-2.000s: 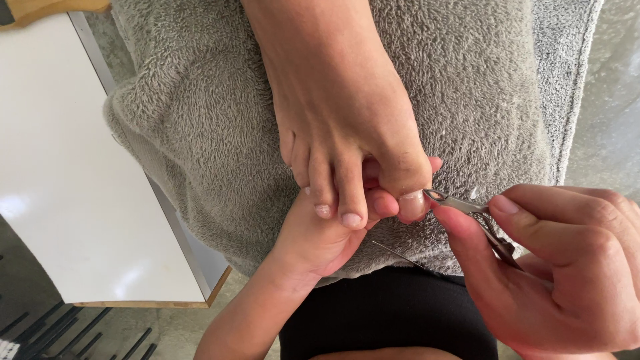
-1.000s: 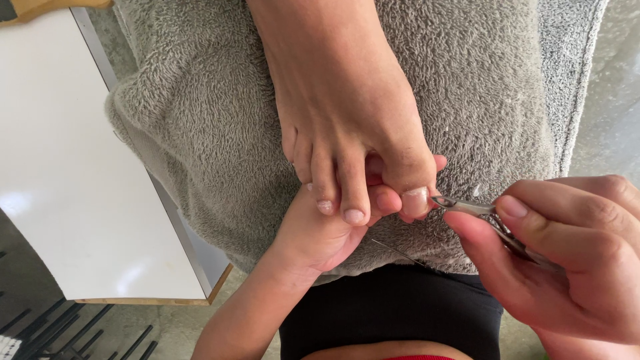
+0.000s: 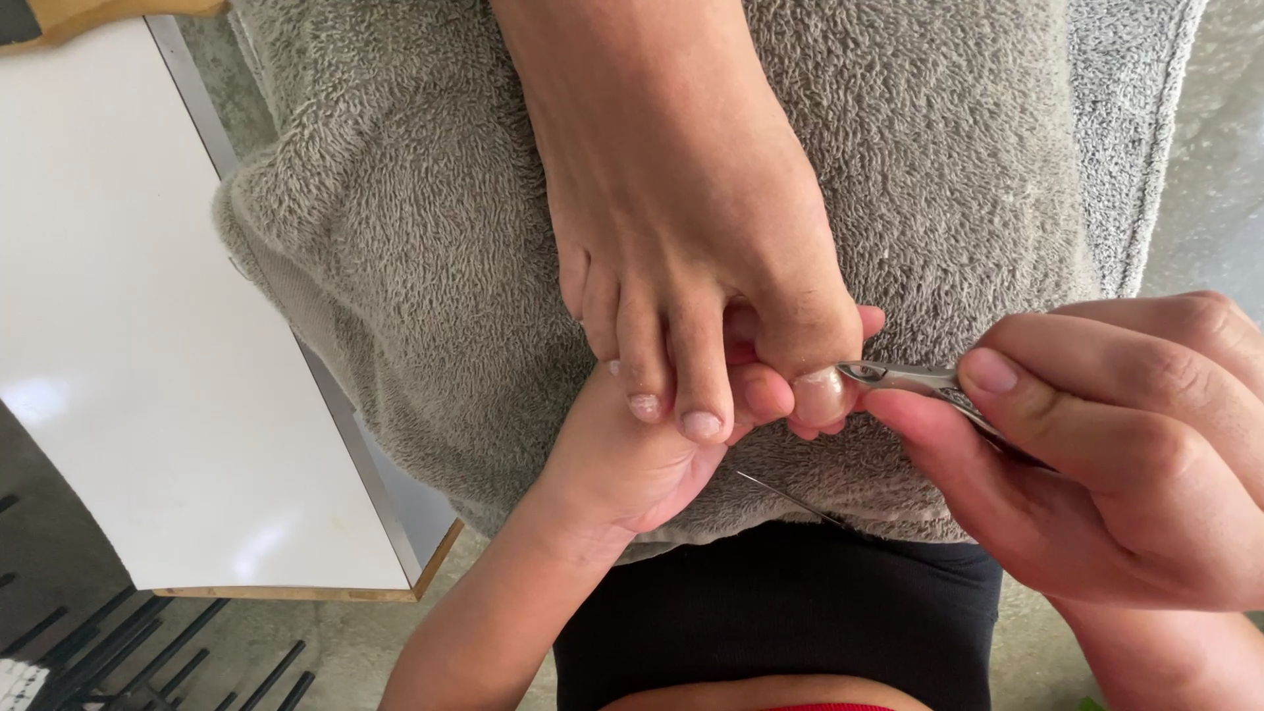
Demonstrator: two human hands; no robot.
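A person's bare foot (image 3: 681,197) rests on a grey terry towel (image 3: 395,257), toes pointing toward me. My left hand (image 3: 652,444) comes from below and grips the big toe (image 3: 822,395), its fingers partly hidden under and between the toes. In my right hand (image 3: 1106,425) is a metal cuticle nipper (image 3: 918,379), held between thumb and fingers. The nipper's tip touches the skin at the right-hand corner of the big toenail. Whitish residue shows on the toenails. A thin metal tool (image 3: 785,494) lies on the towel below my left hand, its lower end hard to make out.
A white-topped surface (image 3: 197,316) with a wooden edge stands at the left. Below it are several black rods (image 3: 178,662). A lighter grey towel (image 3: 1126,128) lies at the right, over a grey floor (image 3: 1220,217).
The nipper's tip has moved from just beside the big toe onto the corner of its nail. My left hand keeps its grip on the toe.
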